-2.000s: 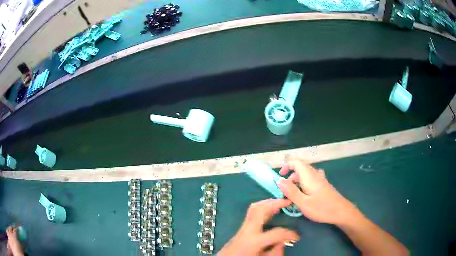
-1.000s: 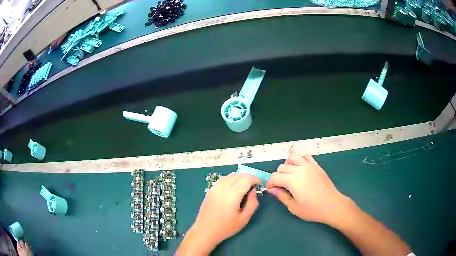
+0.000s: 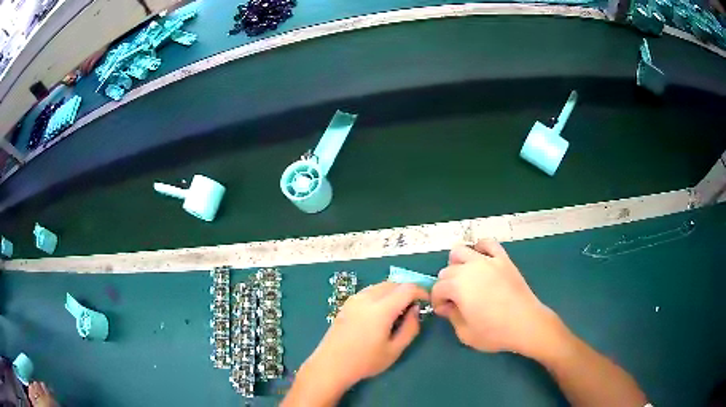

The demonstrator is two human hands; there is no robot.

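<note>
My left hand (image 3: pixel 368 327) and my right hand (image 3: pixel 489 300) meet over the near bench, fingertips almost touching. Between them is a teal housing (image 3: pixel 409 277); only its flat handle end shows past my fingers, and the rest is hidden. A small silvery bit (image 3: pixel 426 309) shows between the fingertips; what it is cannot be told. A short strip of circuit boards (image 3: pixel 343 292) lies just left of my left hand, partly covered by it. Several longer board strips (image 3: pixel 245 334) lie side by side further left on the bench.
Teal housings (image 3: pixel 306 186) lie on the dark green belt (image 3: pixel 430 167) beyond the pale rail (image 3: pixel 358 246). Another housing (image 3: pixel 91 324) is on the bench at left, near another person's hand (image 3: pixel 40 394). Teal parts (image 3: pixel 143 56) and black parts (image 3: pixel 263 15) are on the far shelf. Thin wire (image 3: pixel 641 241) lies at right.
The belt housings have moved left. My left hand has come over beside the right one at the held housing, whose drum is no longer visible. The single board strip is largely covered.
</note>
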